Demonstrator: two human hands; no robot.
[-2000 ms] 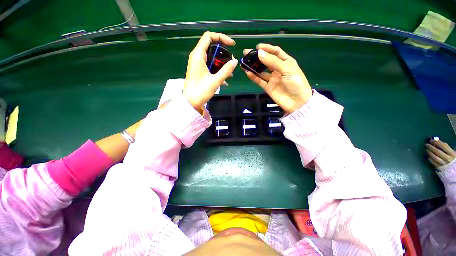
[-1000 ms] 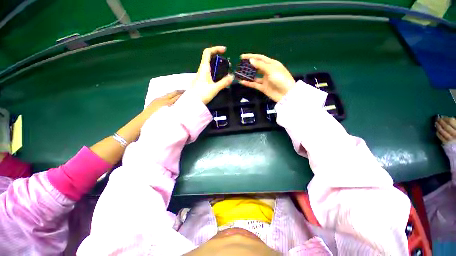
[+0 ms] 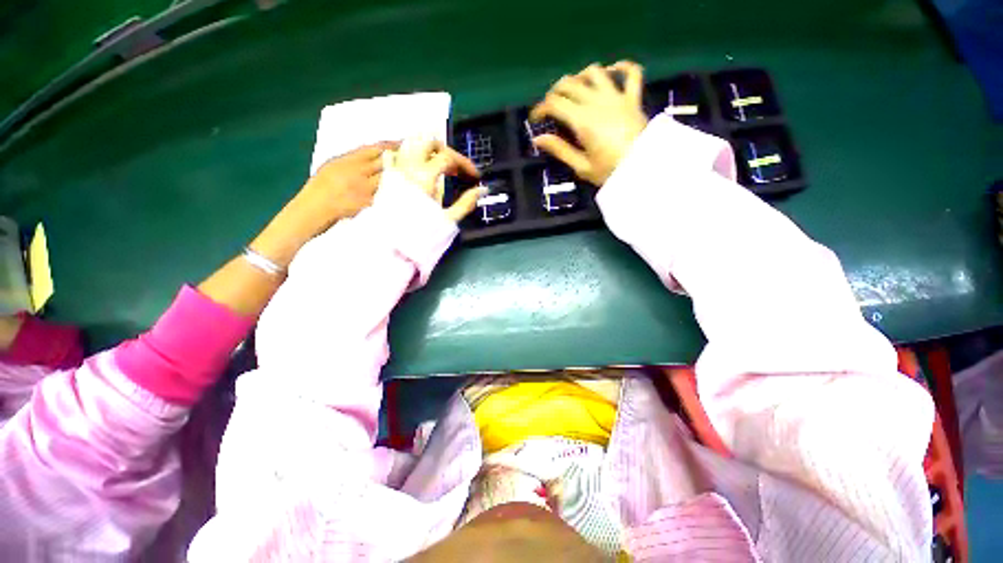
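Note:
The black pocket tray (image 3: 530, 228) lies on the green bench, slightly tilted in view. Small glossy black units sit in its pockets, several with pale strips. A unit with grid-like lines (image 3: 481, 147) is in the top left pocket. My left hand (image 3: 433, 176) is at the tray's left end, fingers apart, fingertips beside the left pockets, holding nothing visible. My right hand (image 3: 595, 119) is over the tray's upper middle, slightly blurred. Its fingertips are at a unit in the top row, partly hidden. Whether they grip it is unclear.
A white paper sheet (image 3: 379, 119) lies left of the tray, with a neighbour's hand (image 3: 342, 185) on its lower edge, touching or close to my left hand. A red tray (image 3: 944, 467) shows at the lower right. A rail runs across the upper left.
Both hands have come down from above the tray, where each held a black unit. A unit now sits in the top left pocket. My left hand has let go. The view has shifted.

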